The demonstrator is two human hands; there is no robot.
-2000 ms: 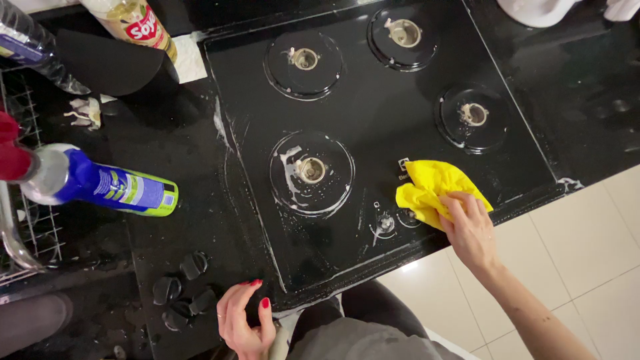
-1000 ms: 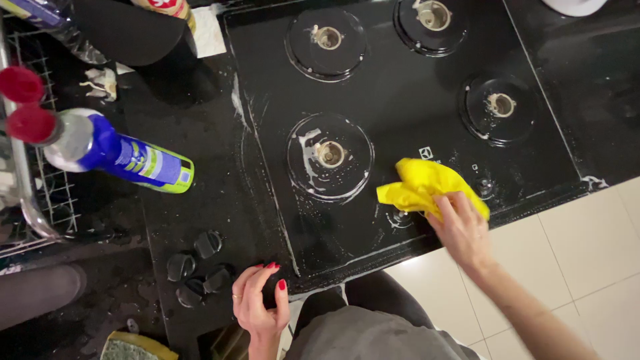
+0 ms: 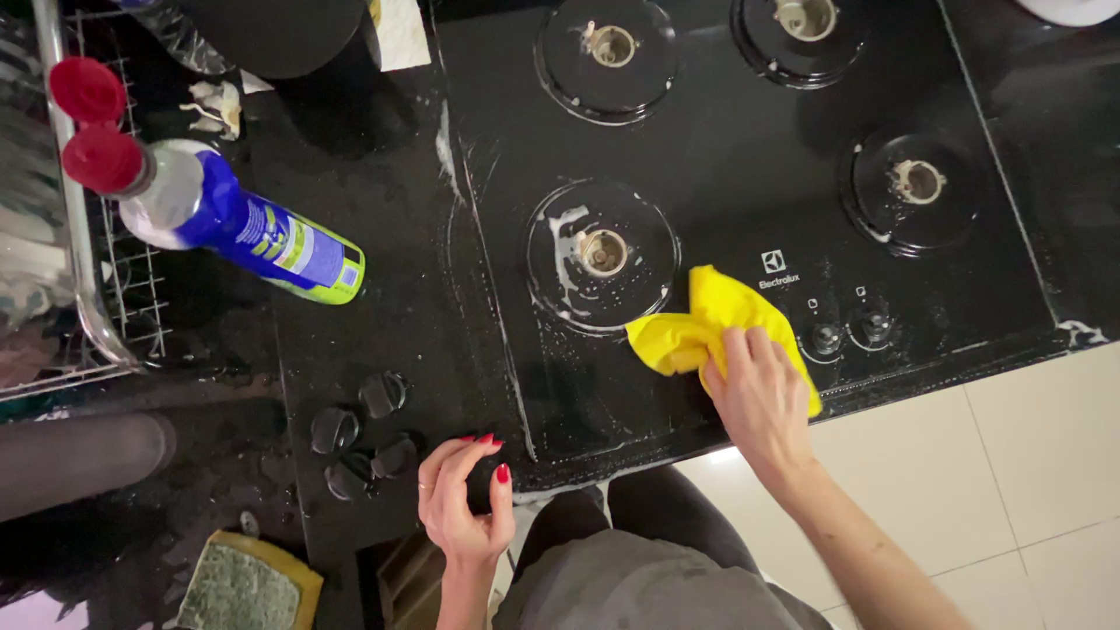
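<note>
My right hand presses a yellow cloth onto the black glass Electrolux gas cooktop, near its front edge. The cloth's left corner touches the ring of the front left burner, which bears white foam and droplets. Bare knob stems stand to the right of the cloth. My left hand holds nothing; its fingers are apart and bent at the counter's front edge, beside the cooktop's corner. Several black control knobs lie on the wet counter to its left.
On the left, a blue and green cleaner bottle with its red cap flipped up stands on the counter beside a metal dish rack. A green and yellow sponge lies at the lower left. White paper is behind the cooktop's left side.
My right hand and the cloth have moved left across the cooktop, from over the knob stems toward the front left burner. My left hand stays at the counter's edge.
</note>
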